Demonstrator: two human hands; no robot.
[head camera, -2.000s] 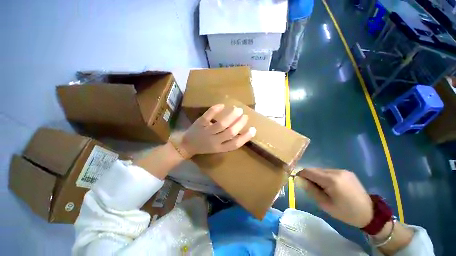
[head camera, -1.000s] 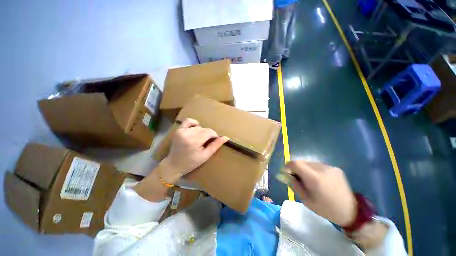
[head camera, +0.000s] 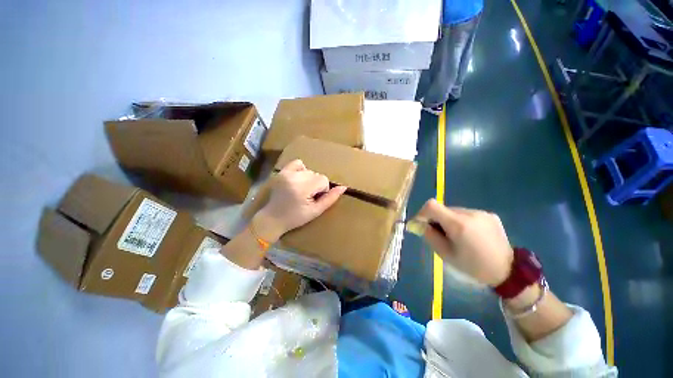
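Note:
A brown carton (head camera: 332, 240) lies in front of me on a white carton, with a dark gap along its top seam. My left hand (head camera: 299, 196) rests on its top, fingers at the seam and gripping a flap edge. My right hand (head camera: 465, 240) is just right of the carton's near right corner, closed around a small yellowish utility knife (head camera: 418, 226). The blade is too small and blurred to make out.
Another brown carton (head camera: 317, 122) lies behind. Opened cartons stand at left (head camera: 166, 159) and lower left (head camera: 111, 244). White cartons (head camera: 376, 57) are stacked at the back, beside a person's legs (head camera: 447, 63). A blue stool (head camera: 638, 166) stands right, beyond yellow floor lines.
The carton has turned and settled flatter, and its seam now shows a gap. My left hand has moved left along it. My right hand has moved up, still holding the knife.

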